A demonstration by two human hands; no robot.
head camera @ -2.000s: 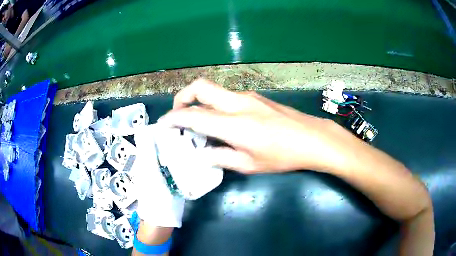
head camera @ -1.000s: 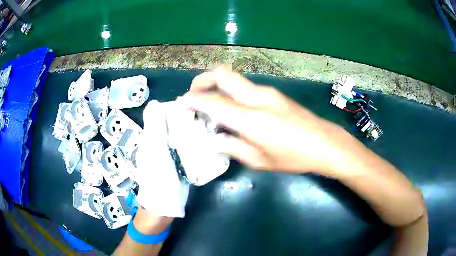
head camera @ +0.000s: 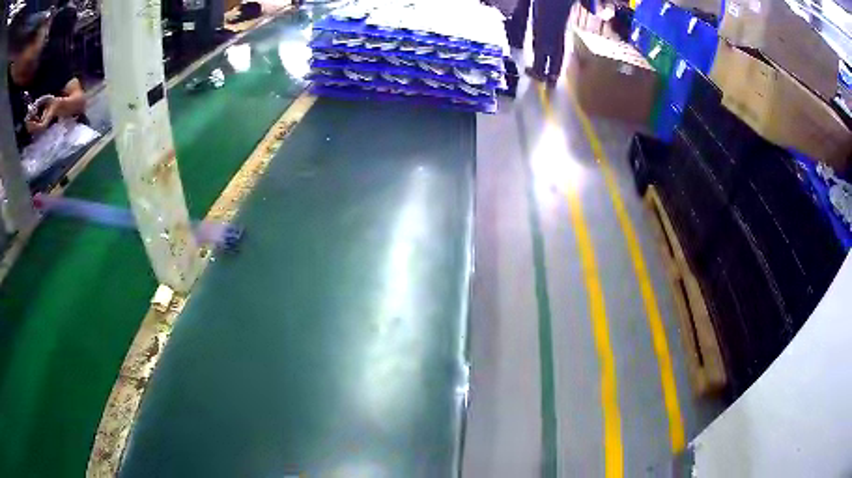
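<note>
Neither of my hands is in the picture. The dark green bench (head camera: 308,308) lies in front of me and runs away to the far end. A stack of blue corrugated trays (head camera: 402,70) holding white parts stands on its far end. A translucent strip (head camera: 112,217) lies across the conveyor beside the post, with a small dark bluish end at the bench edge. The housings seen earlier are out of view.
A worn white post (head camera: 149,140) stands on the chipped ledge (head camera: 131,383). The green conveyor (head camera: 65,308) runs left of it. A person (head camera: 47,84) sits beyond it; another person's legs (head camera: 548,37) show at the back. Cartons (head camera: 612,79) and dark stacked goods (head camera: 738,224) stand right of the floor lines.
The view has swung away from the work to along the bench and the aisle. My hands, the held white housing, the housing heap and the wired board have left the picture.
</note>
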